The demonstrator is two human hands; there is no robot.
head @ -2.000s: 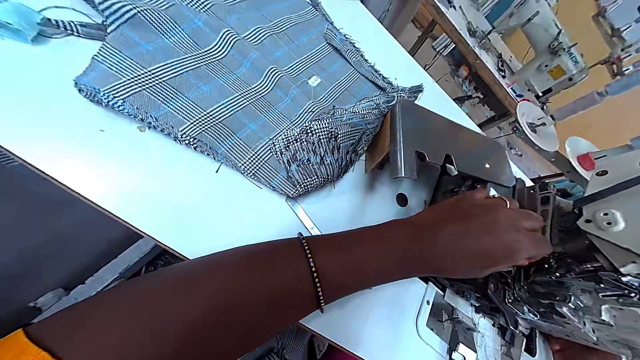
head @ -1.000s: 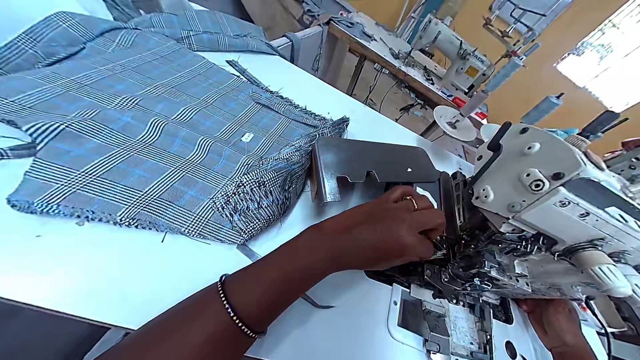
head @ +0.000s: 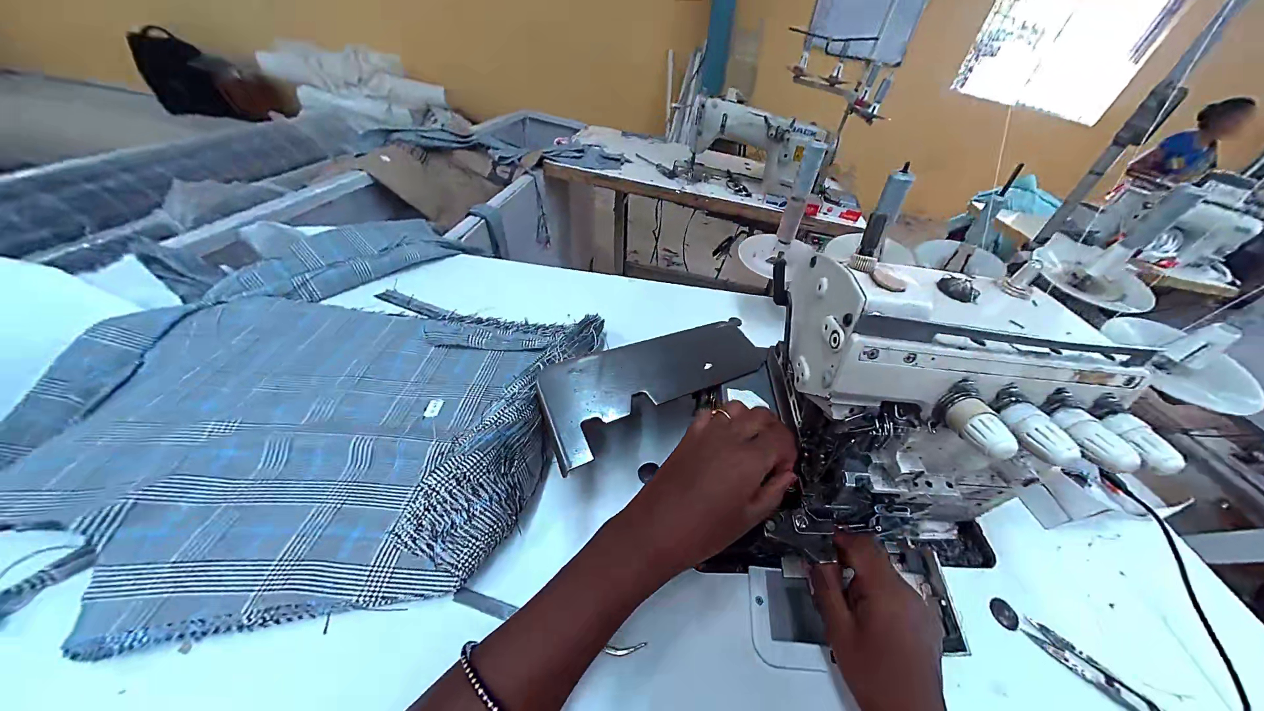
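A white overlock sewing machine (head: 987, 365) stands at the right with its lower looper mechanism exposed. My left hand (head: 736, 474), with a ring and a beaded bracelet, reaches into the machine's left side, its fingers curled and their tips partly hidden. Low at the machine's front, my right hand (head: 874, 612) touches the mechanism under the needle area; what its fingertips do is hidden. A dark metal cover plate (head: 652, 380) stands out to the left, behind my left hand. Grey plaid fabric (head: 267, 444) with frayed edges lies on the white table at the left.
Tweezers (head: 1076, 662) lie on the table at the lower right, near a black cable (head: 1185, 573). Thread cone holders (head: 1096, 281) stand behind the machine. Another sewing machine (head: 765, 143) sits on a bench at the back. A person (head: 1190, 148) is at the far right.
The view has swung up and to the right. My right hand, mostly hidden behind the machine earlier, now shows at its lower front. My left hand stays at the machine's left side.
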